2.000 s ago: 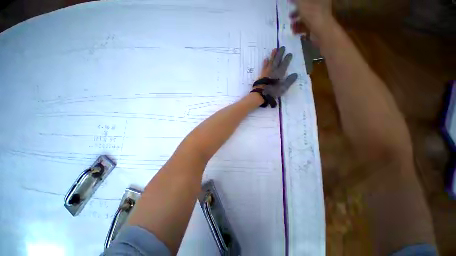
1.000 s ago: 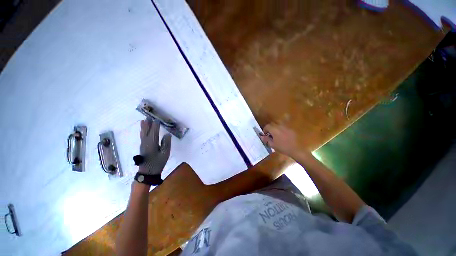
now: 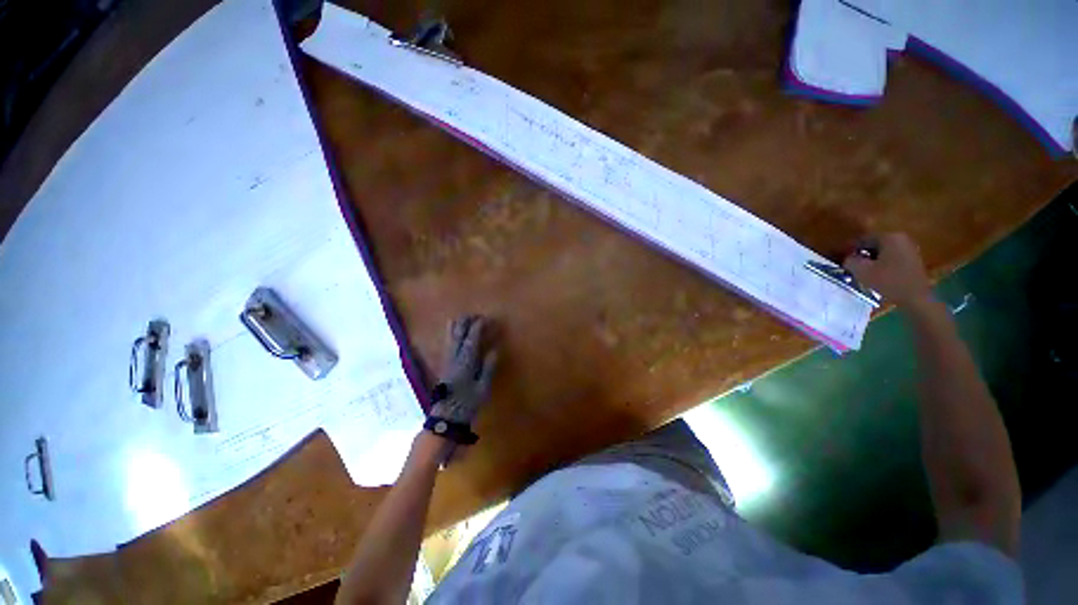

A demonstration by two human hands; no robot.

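A long narrow cut strip bundle [image 3: 615, 177], white on top with a magenta edge, lies slanted on the brown table, apart from the large fabric lay [image 3: 177, 225] except near its far end. A silver clip [image 3: 842, 280] grips its near right end, and another clip [image 3: 428, 43] sits at its far end. My right hand [image 3: 895, 270] is bare and closed on the near clip. My left hand [image 3: 466, 372], in a mesh glove with a dark wrist strap, lies on the table beside the lay's magenta edge, holding nothing, fingers slightly apart.
Cloth weights stand on the lay: one [image 3: 289, 333] nearest its edge, others to the left [image 3: 197, 386]. White-topped cut pieces [image 3: 837, 53] with blue and magenta edges lie at the upper right. The brown table [image 3: 544, 319] ends at a slanted edge above green floor [image 3: 828, 414].
The strip has swung away to the right from the lay, its near end with my right hand, baring a wedge of table. My left hand has left the cloth weight and moved right onto the table.
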